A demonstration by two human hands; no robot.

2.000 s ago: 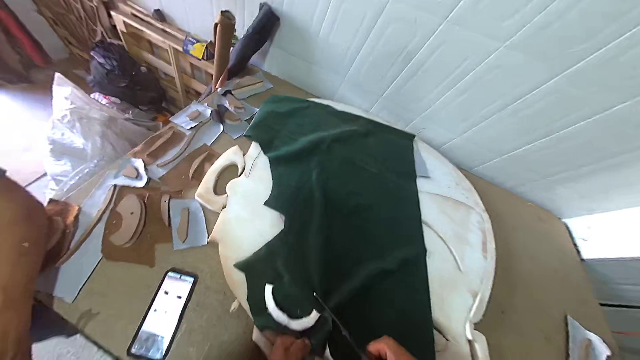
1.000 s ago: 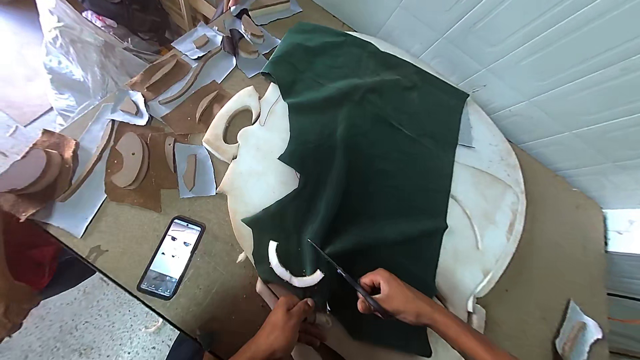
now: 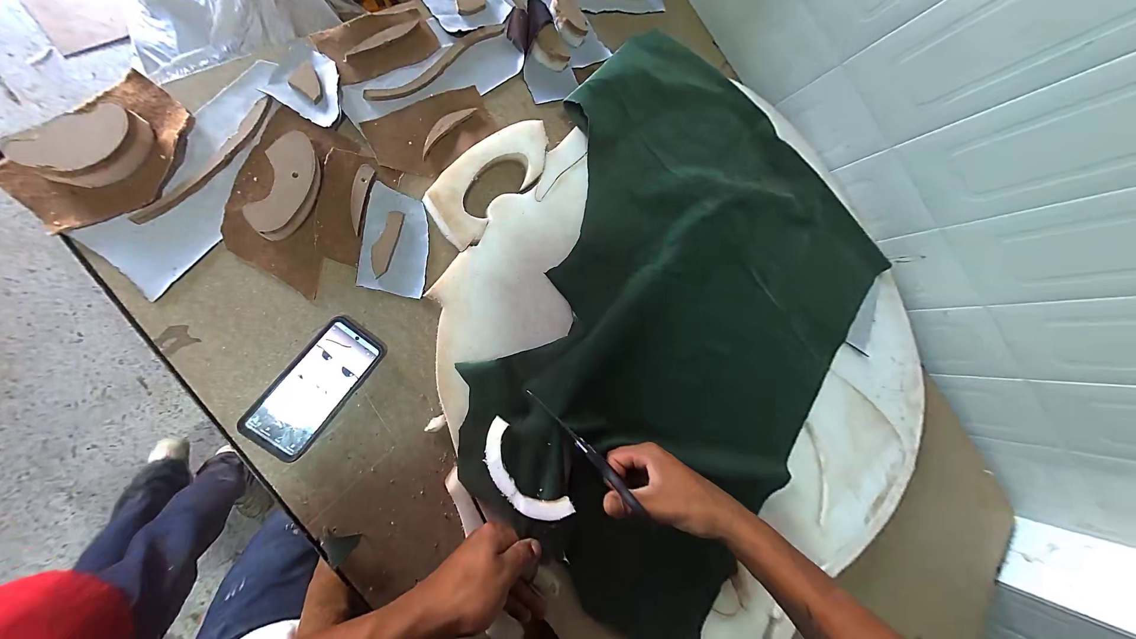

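Dark green fabric (image 3: 710, 266) lies draped over a large rounded cream foam piece (image 3: 506, 311). My right hand (image 3: 670, 493) grips a pair of scissors (image 3: 603, 466), whose blades point up and left over the fabric; a slit runs near them. My left hand (image 3: 484, 572) pinches the fabric's lower left edge. A white curved foam strip (image 3: 515, 484) rests on the green fabric between my left hand and the scissor blades. A ring-like cream foam piece (image 3: 461, 191) adjoins the big one at its upper left.
A phone (image 3: 311, 388) with its screen lit lies at the left. Brown and grey-blue material scraps (image 3: 191, 240) bearing cut foam shapes (image 3: 284, 186) cover the upper left of the table (image 3: 382, 444). A panelled wall (image 3: 1003, 177) stands at right. Another person's legs (image 3: 169, 506) show lower left.
Both hands have come further into view as the view shifted. The fabric, the white strip and the phone appear to lie where they were.
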